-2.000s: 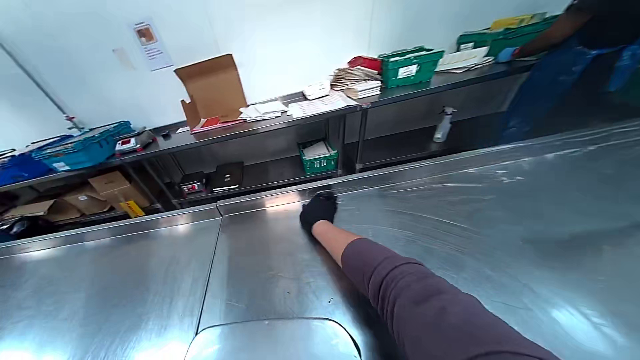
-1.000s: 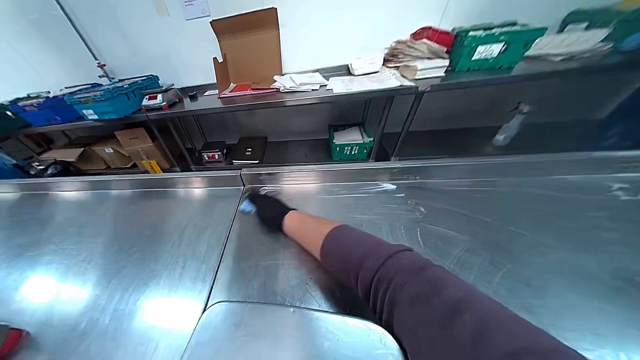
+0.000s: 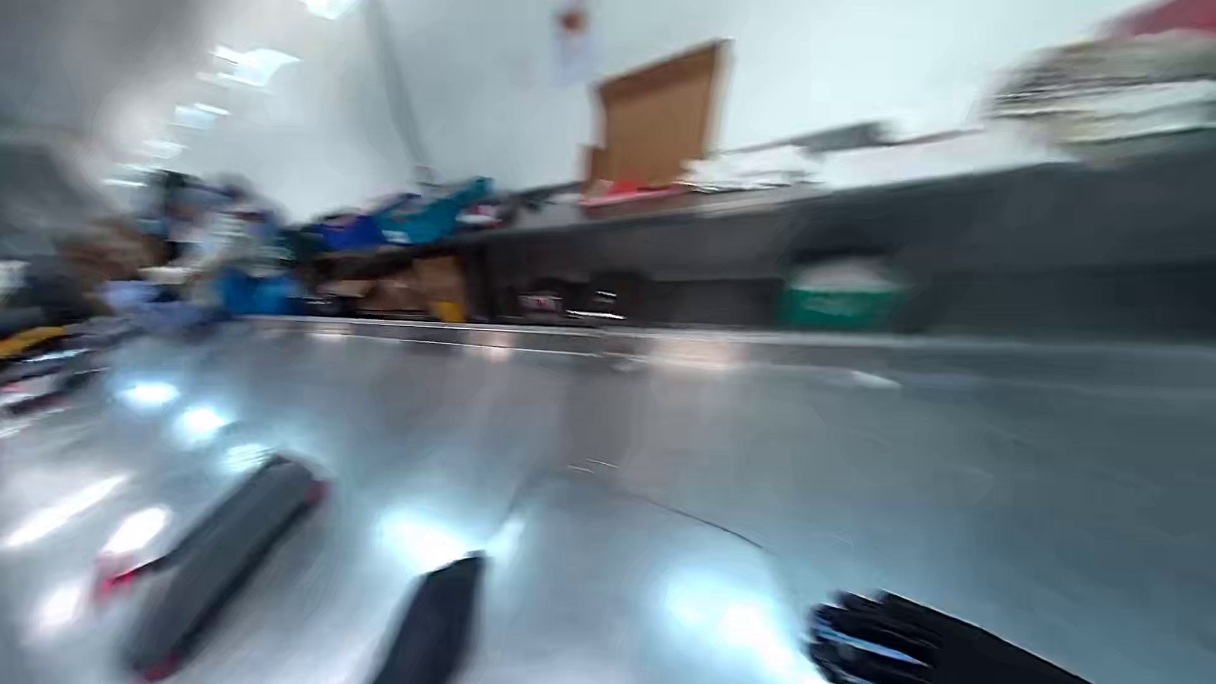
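Observation:
The view is blurred. My right hand (image 3: 912, 641), in a black glove, is low at the right over the stainless steel table (image 3: 950, 475), its fingers closed around a light blue cloth (image 3: 869, 646). My left hand (image 3: 432, 622), also black-gloved, enters at the bottom, left of the middle; whether it holds anything cannot be told. To its left a long dark grey object with red ends (image 3: 228, 565) lies on the table; its kind is not clear.
Beyond the table's raised back edge (image 3: 760, 347) runs a wall shelf with an open cardboard box (image 3: 660, 119), papers (image 3: 760, 166) and blue crates (image 3: 432, 218). Beneath it stands a green crate (image 3: 841, 296). Blurred clutter fills the far left.
The view has swung left. My right hand has come back from near the table's far edge to the near side. My left hand and the long dark grey object have come into view.

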